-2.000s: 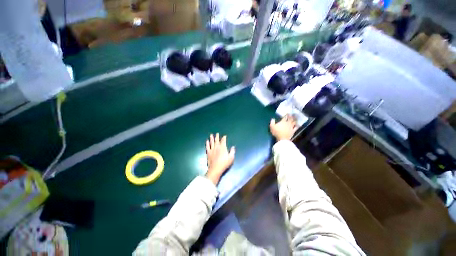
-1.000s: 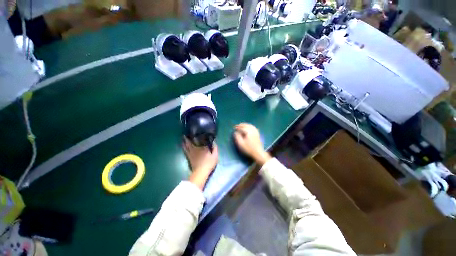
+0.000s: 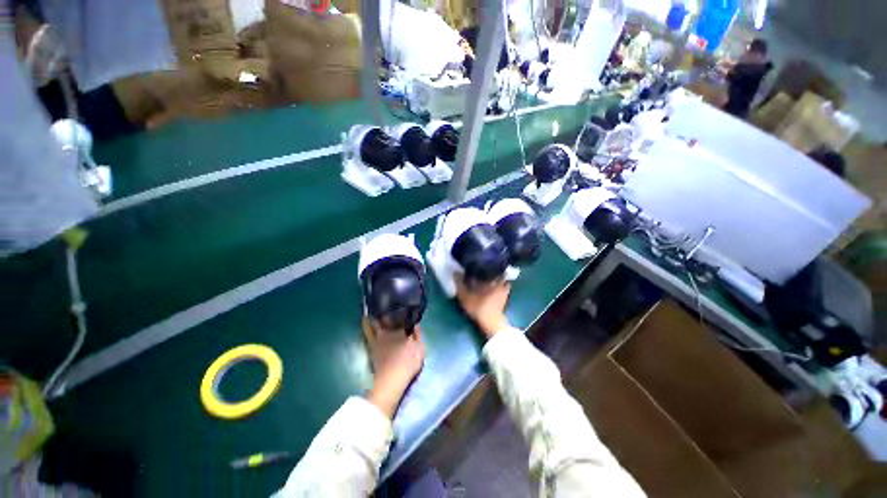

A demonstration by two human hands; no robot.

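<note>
A white dome camera with a glossy black ball (image 3: 393,282) stands on the green bench in front of me. My left hand (image 3: 394,352) grips it from below at its near side. My right hand (image 3: 483,300) is at the lower front of another white and black camera (image 3: 475,245) and holds it; its fingers are partly hidden under the ball. A third camera (image 3: 516,230) stands close beside that one on the right.
A yellow tape roll (image 3: 241,381) and a pen-like tool (image 3: 261,458) lie at left. Three cameras (image 3: 401,151) stand beyond the pale strip. More cameras (image 3: 600,216) stand at right, near a metal post (image 3: 477,107). A cardboard carton (image 3: 700,389) is lower right. A person (image 3: 747,76) is far back.
My right hand has moved from bare bench onto a camera. That camera and its neighbour now stand nearer to me, left of where they were. My left hand stays on its camera.
</note>
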